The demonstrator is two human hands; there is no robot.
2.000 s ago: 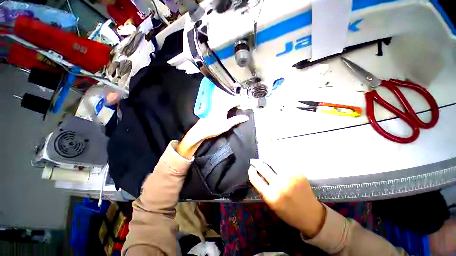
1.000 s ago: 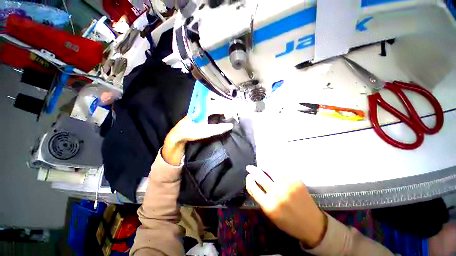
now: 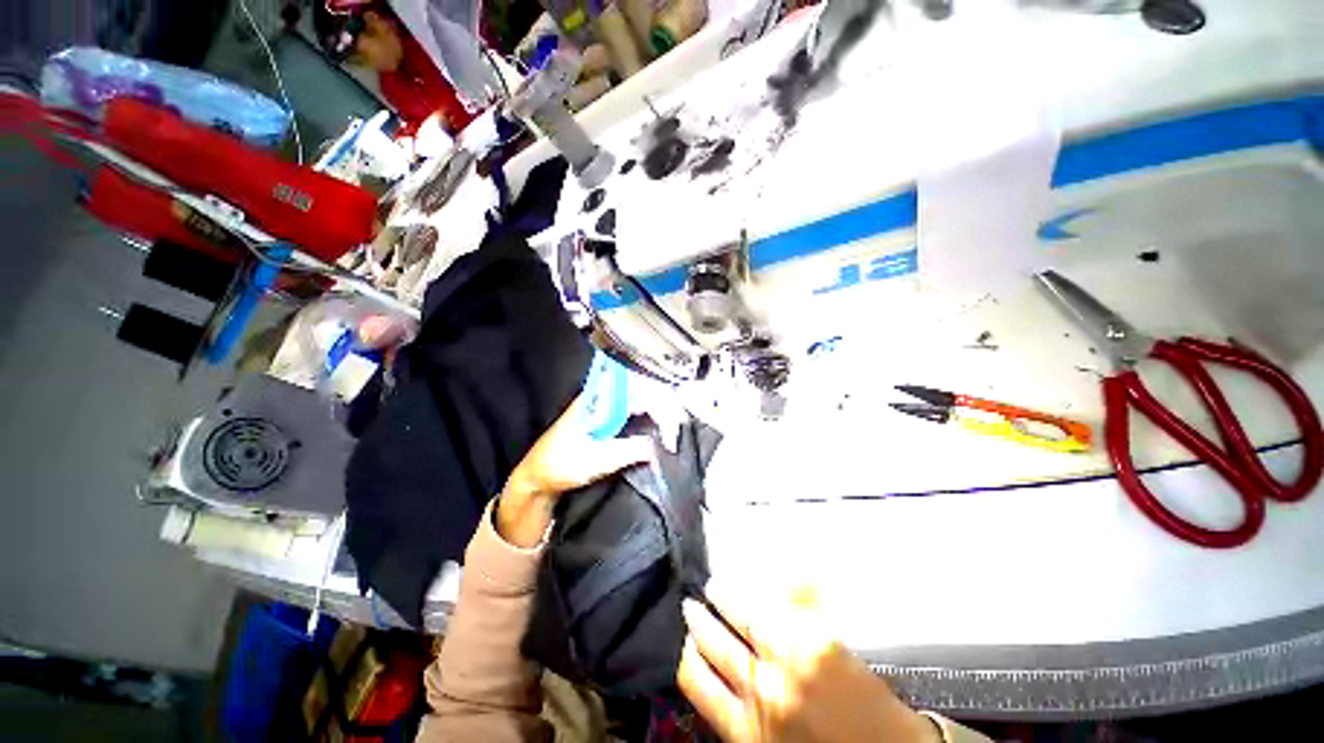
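Observation:
A black cloth garment (image 3: 472,385) lies heaped left of the needle, with a greyer piece (image 3: 617,559) bearing a lighter band in front. My left hand (image 3: 574,453) lies flat on the cloth beside the light-blue guard (image 3: 607,395), fingers toward the presser foot area. My right hand (image 3: 777,675) is at the table's front edge, its fingertips pinching the near edge of the grey-black piece. The white sewing machine head (image 3: 857,240) stands behind. The needle point is too blurred to make out.
Yellow-orange snips (image 3: 1016,421) and red-handled scissors (image 3: 1212,436) lie right of the needle. A grey motor-like unit (image 3: 247,450) is at left. A ruler strip (image 3: 1104,685) runs along the front edge. A person in red (image 3: 407,73) is behind.
The view has tilted up, so the table sits lower in the picture. The grey-black piece is now folded along its right side, and my right fingers have closed on its edge.

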